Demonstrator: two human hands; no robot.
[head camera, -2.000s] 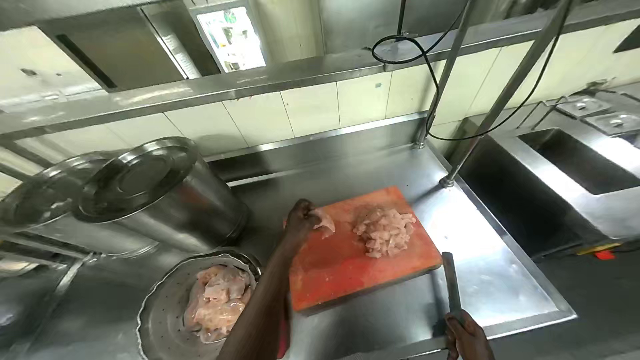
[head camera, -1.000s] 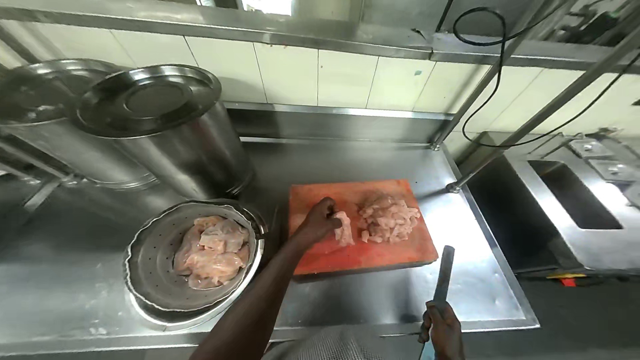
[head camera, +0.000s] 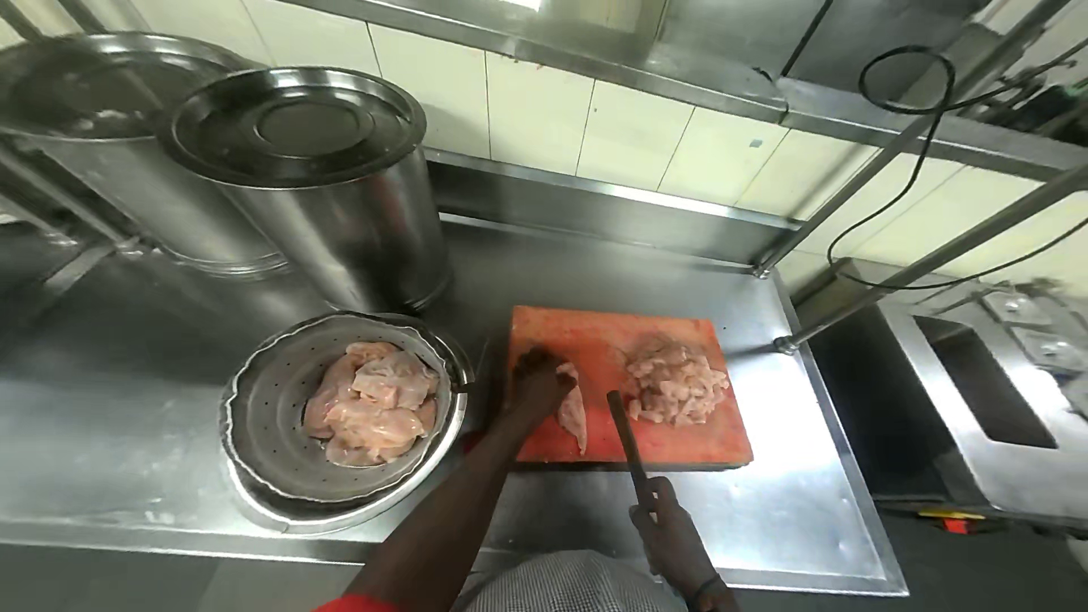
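Note:
An orange cutting board (head camera: 595, 331) lies on the steel table. My left hand (head camera: 541, 379) is on its left side, with its fingers on the upper end of a strip of raw meat (head camera: 574, 415). My right hand (head camera: 665, 518), at the board's near edge, grips a knife (head camera: 627, 438) whose blade points away from me over the board, between the strip and a heap of cut raw meat (head camera: 680, 387). Left of the board, a perforated metal colander (head camera: 272, 425) sits in a steel bowl (head camera: 340, 514) and holds larger raw meat pieces (head camera: 374, 404).
Two large lidded steel pots (head camera: 348, 212) stand behind the colander. A raised steel ledge (head camera: 595, 191) runs along the tiled wall. Slanted metal posts (head camera: 918, 255) rise at the table's right side, with a black cable (head camera: 892, 200) hanging by them. A steel unit (head camera: 977, 382) stands at the right.
The knife has moved from beside the board's near right corner to over the board. The meat strip now lies stretched on the board by my left hand, which held a piece up two seconds ago.

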